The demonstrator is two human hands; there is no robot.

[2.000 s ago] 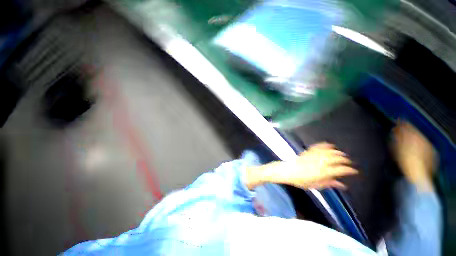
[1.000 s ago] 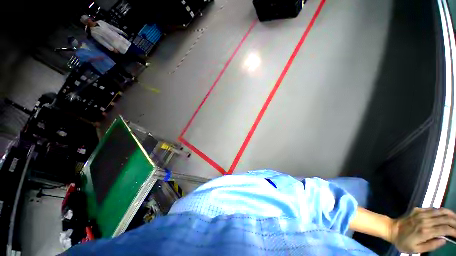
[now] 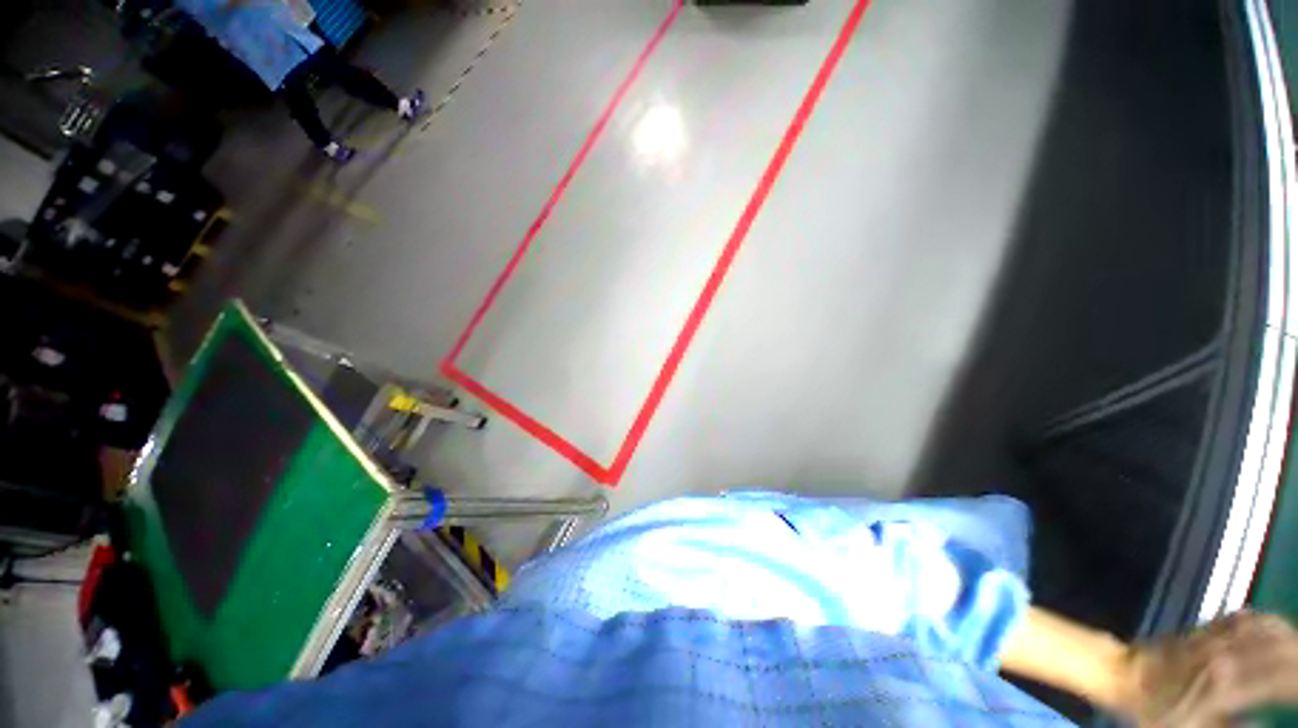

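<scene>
My left hand is at the bottom right corner, blurred and partly cut off by the edge of the picture. It is over the metal edge of the line; its fingers are not clear, and I cannot tell if it holds anything. My right hand is out of the picture. No tray shows. A black sheet or mat lies flat on a green-topped table at the lower left, out of reach of the hand.
Red tape marks the grey floor. A person in a blue smock walks at the upper left. Stacked black bins stand at the left. A yellow-topped bracket sticks out beside the table frame. A strip of green surface shows at the right rim.
Since one second ago the view has shifted slightly, and the green table sits further left. The walking person is nearer. Two seconds ago both hands were over the dark-lined tray.
</scene>
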